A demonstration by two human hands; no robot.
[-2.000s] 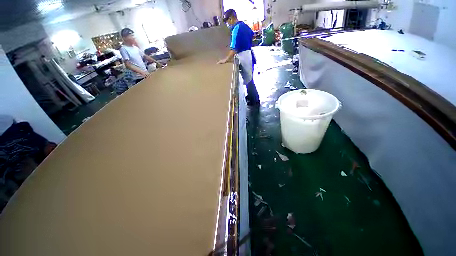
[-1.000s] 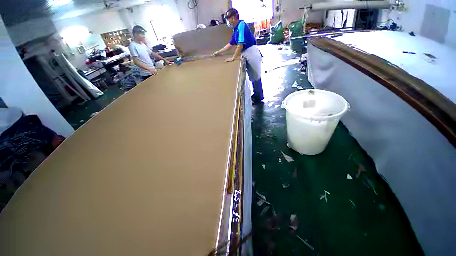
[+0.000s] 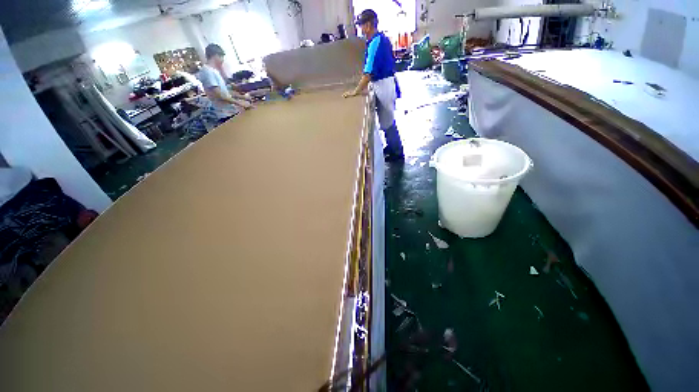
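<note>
A wide tan fabric ply (image 3: 222, 230) covers the long cutting table in front of me and runs to the far end. Its pale selvedge (image 3: 354, 222) runs along the right side of the table, above the brown and silvery table edge rail (image 3: 363, 260). At the far end a raised panel of tan cloth (image 3: 318, 65) stands up behind the flat ply. A blurred dark shape lies at the bottom edge near the rail; I cannot tell what it is. Neither of my hands can be made out.
A person in blue (image 3: 379, 65) stands at the far right corner, another in a light shirt (image 3: 216, 86) at the far left side. A white waste bin (image 3: 477, 200) stands on the scrap-littered green floor (image 3: 475, 321). A parallel white-covered table (image 3: 613, 76) is at the right.
The person in blue reached across the cloth end and now stands more upright with a hand at the corner. A small blue item at the far end has shifted slightly right.
</note>
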